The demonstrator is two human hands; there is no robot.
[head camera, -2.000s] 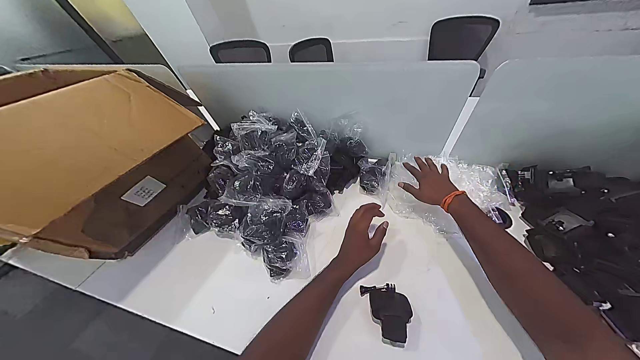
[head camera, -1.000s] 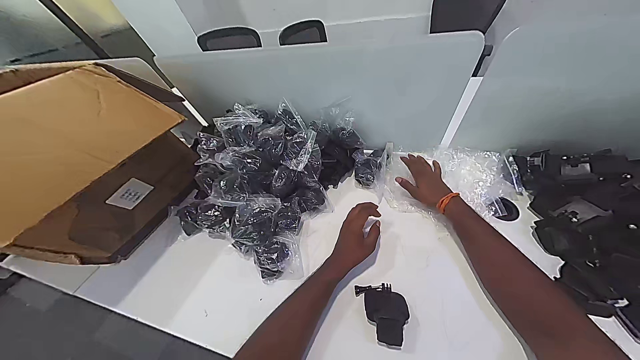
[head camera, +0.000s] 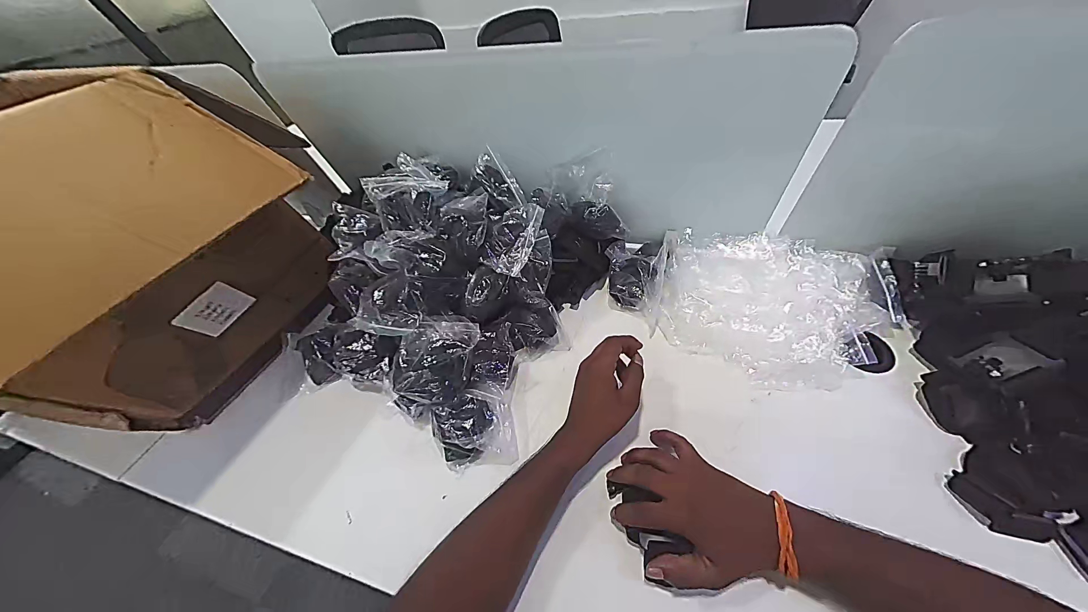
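My right hand (head camera: 693, 518), with an orange band at its wrist, lies over a black plastic mount (head camera: 646, 544) on the white table, its fingers curled around it. Much of the mount is hidden under the hand. My left hand (head camera: 605, 391) rests above the table to the left, fingers loosely curled, with nothing visible in it. Beyond it stands a heap of black items in clear zip bags (head camera: 459, 297). A pile of flat clear plastic bags (head camera: 765, 297) lies to the right of that heap.
An open cardboard box (head camera: 153, 229) with a white label lies tilted at the left. Many black parts (head camera: 1011, 374) are spread at the right. A grey divider panel (head camera: 578, 119) runs behind the table, and a round black-rimmed hole (head camera: 874, 354) is beside the clear bags.
My right hand has moved from the clear bags back toward me, onto the black mount, which lay uncovered on the table before. My left hand has hardly moved.
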